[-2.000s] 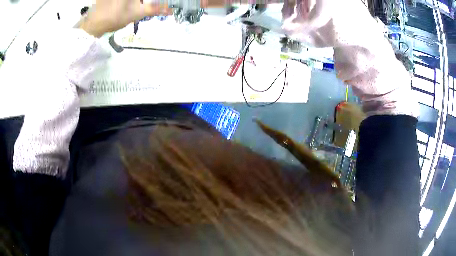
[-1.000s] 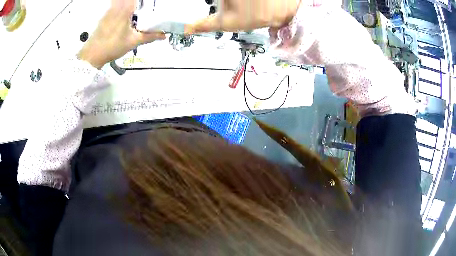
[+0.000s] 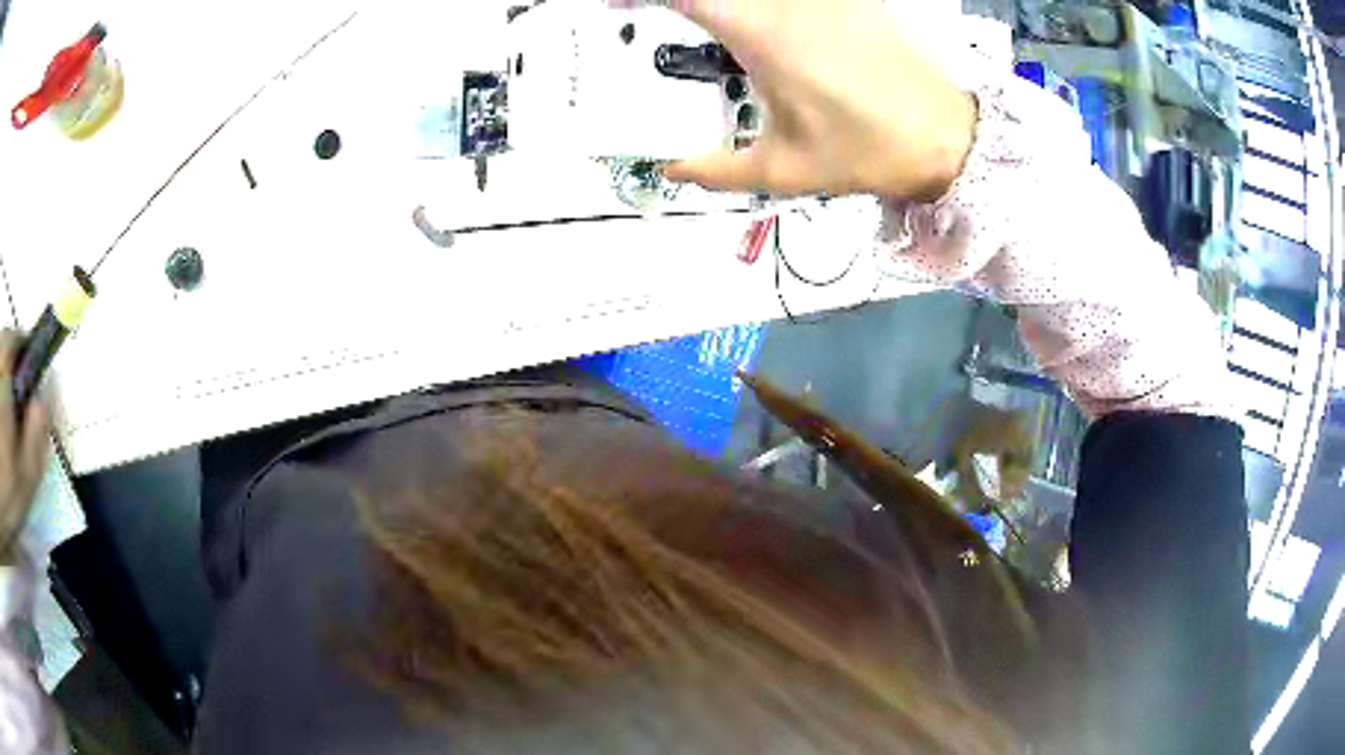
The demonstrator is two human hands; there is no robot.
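Observation:
The white boxy cover of the sewing machine head lies at the top centre, with black knobs on its right part. My right hand spans the cover's right part, thumb at its lower edge and fingers at the upper picture edge. My left hand is at the far left edge, partly cut off. Its fingers are around the lower end of a black-and-yellow handle. A dark mechanism shows left of the cover. A shiny metal part shows beneath it.
The white table carries a red-and-yellow item at upper left and dark round fittings. A red-handled piece and black wire loops lie right of centre. A blue crate is below the table edge. Strands of hair cover the lower middle.
My left hand has left the cover and moved to the black-and-yellow handle at the far left. My right hand stays at the cover. The view has shifted, showing more of the table's left side.

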